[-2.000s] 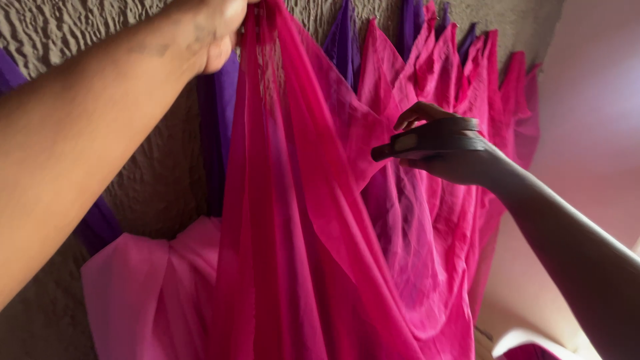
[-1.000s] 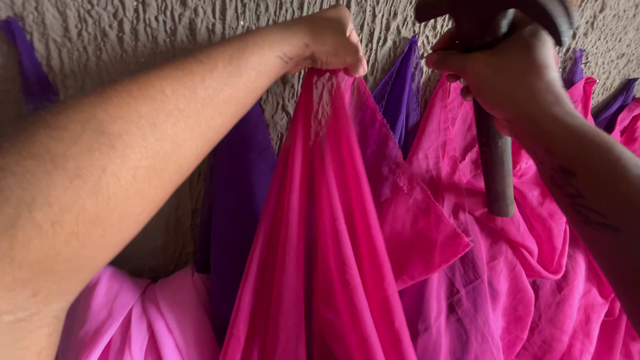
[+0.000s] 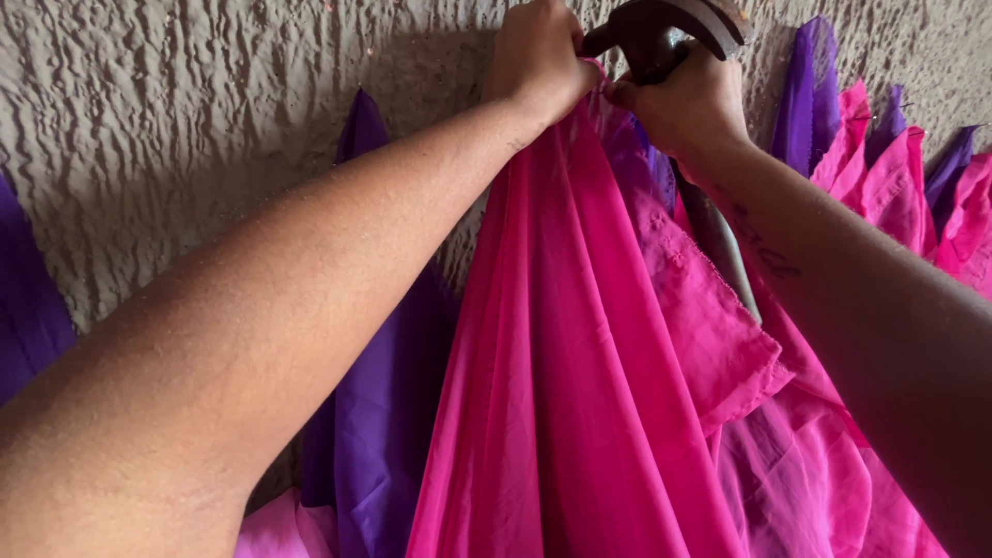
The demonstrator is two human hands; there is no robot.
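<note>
My left hand [image 3: 542,66] grips the gathered top of a bright pink cloth [image 3: 573,325] against the textured wall. Just to its right, my right hand [image 3: 686,97] is closed around a claw hammer [image 3: 655,39]. The hammer's dark head sits above that hand and its handle points down, in front of the cloth's stitched edge. The right fingertips are beside the gathered cloth; whether they pinch it too, or hold a nail, I cannot tell.
Rough plaster wall [image 3: 201,101] stands behind everything. A purple cloth [image 3: 387,434] hangs left of the pink one, another purple cloth [image 3: 27,287] at the far left. Peaks of purple [image 3: 810,93] and pink fabric [image 3: 899,186] run along the wall at right. Light pink cloth [image 3: 287,531] shows below.
My right hand with the hammer has come in beside my left hand; a second ago it was farther to the right. My left hand keeps its grip on the pink cloth.
</note>
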